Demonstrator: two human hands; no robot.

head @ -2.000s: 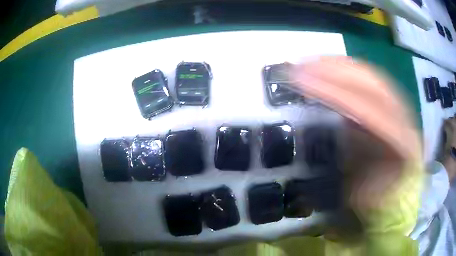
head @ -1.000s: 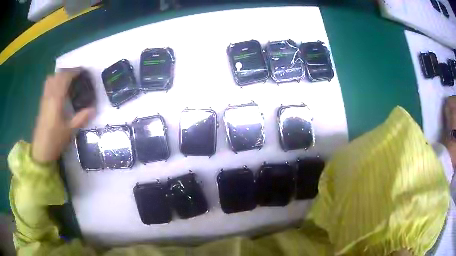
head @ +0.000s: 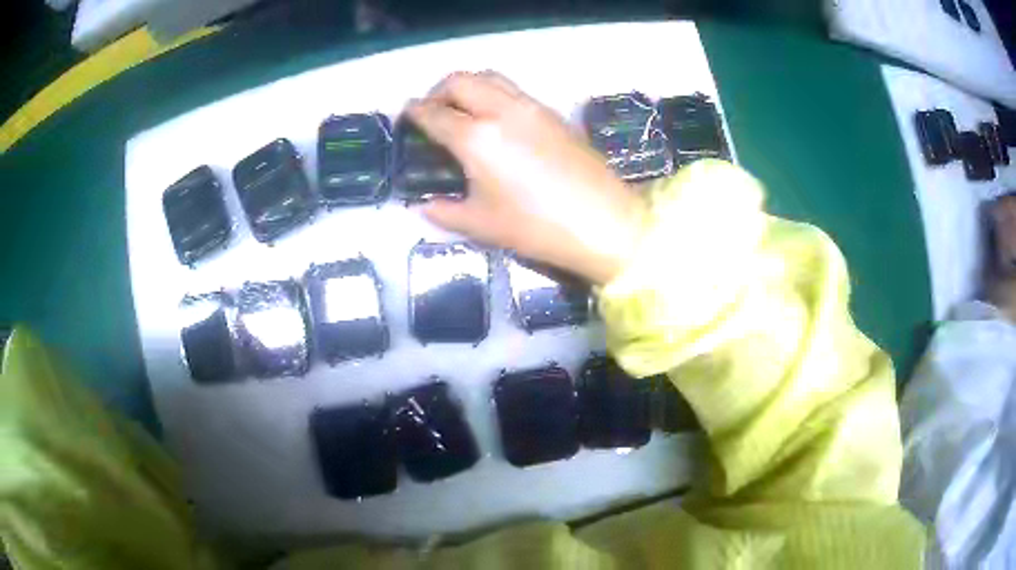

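My right hand point(head: 518, 167) grips a dark watch unit point(head: 428, 165) in the far row, fingertips at its upper edge and thumb at its lower edge. The watch unit lies just right of another watch unit point(head: 355, 158) with faint green text. Two more dark units, a tilted one point(head: 274, 190) and the leftmost one point(head: 197, 214), lie to the left. A film-covered watch unit point(head: 627, 136) and another unit point(head: 693, 128) lie right of my hand. My left hand is not in view; only its yellow sleeve point(head: 84, 457) shows at the lower left.
All lie on a white foam pad point(head: 240, 479) on a green mat point(head: 797, 200). Several glossy units point(head: 448, 294) form the middle row and several dark ones point(head: 535, 414) the near row. At right are another white pad point(head: 922, 212), a person's hand point(head: 1003, 239) and a white sleeve point(head: 967, 423).
My left hand has let go of the leftmost watch unit and left the picture. My right hand has come in from the right, and a watch unit from the right group now sits beside the left group.
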